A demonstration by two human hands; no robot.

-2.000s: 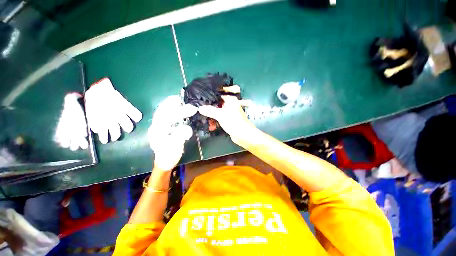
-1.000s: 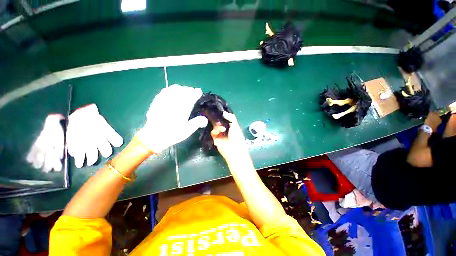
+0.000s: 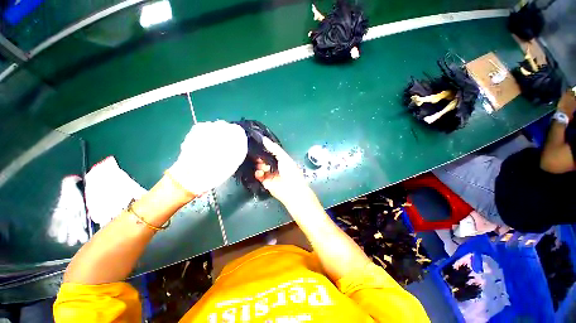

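Observation:
A black bushy piece (image 3: 258, 142) is held between my two hands over the green bench. My left hand (image 3: 211, 154), in a white knit glove, covers its left side; the gloved fingertips are hidden. My bare right hand (image 3: 278, 167) grips its right side, with fingertips pressed in near a reddish-brown patch. No beige ends show clearly on this piece. A small white glue bottle (image 3: 317, 155) lies on the bench to the right of my right hand, beside scattered light specks.
Spare white glove (image 3: 110, 189) at left beside a dark-framed panel (image 3: 84, 183). Black pieces with beige ends lie on the pale strip (image 3: 340, 31) and at right (image 3: 444, 98), near cardboard (image 3: 494, 81). Blue bins (image 3: 470, 277) and a red stool (image 3: 436, 202) stand below; a person (image 3: 537, 183) is at right.
My left hand has gone from beside the lower left of the piece to covering its upper left side. The right hand still grips it. The view has shifted, showing more bench and bins at right.

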